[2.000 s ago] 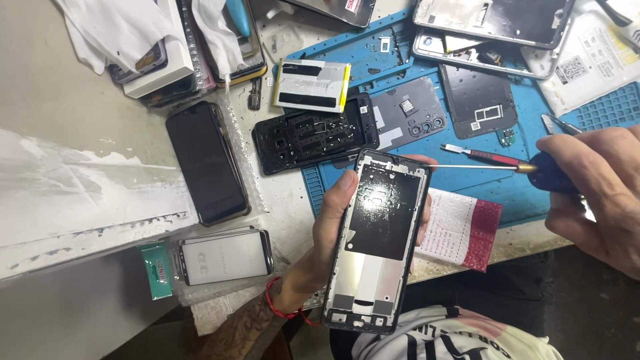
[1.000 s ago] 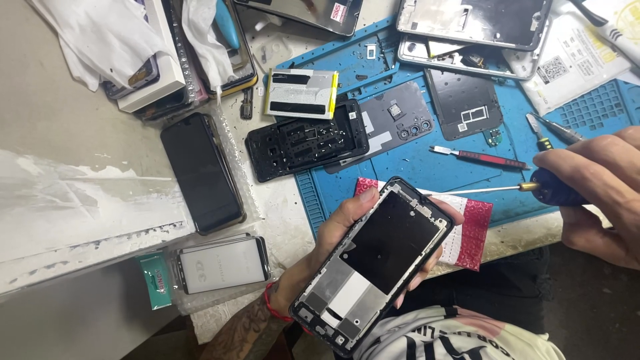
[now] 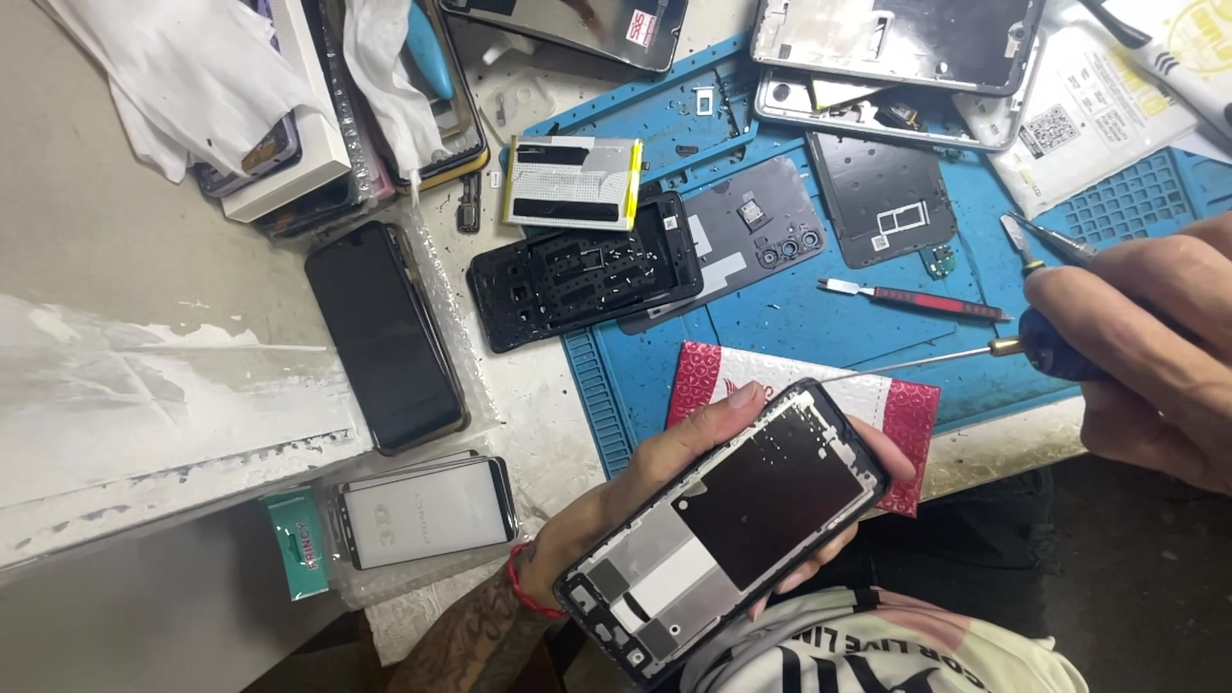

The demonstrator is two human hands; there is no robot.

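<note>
My left hand [image 3: 664,462] grips a phone frame [image 3: 731,539] tilted over the bench's front edge, its inner side with a black sheet facing up. My right hand [image 3: 1145,337] holds a screwdriver [image 3: 1006,346] by its dark blue handle. The screwdriver's thin shaft points left, its tip at or near the frame's top corner; contact cannot be told. Behind the frame lies a red and white padded envelope [image 3: 910,423]. Farther back are a black phone mid-frame [image 3: 577,284], a phone battery [image 3: 573,183] partly over it and a grey back cover [image 3: 760,231].
A blue repair mat [image 3: 799,356] bears a red-handled pry tool [image 3: 938,302], a dark plate [image 3: 881,197] and tweezers [image 3: 1054,238]. Phone housings [image 3: 895,38] are stacked at the back. To the left lie a dark phone [image 3: 385,337], screen protectors [image 3: 428,515] and white cloths [image 3: 192,77].
The phone frame has turned from nearly upright in the view to a slant, with its top toward the right. The screwdriver shaft now slopes down to the left. Both hands keep their holds.
</note>
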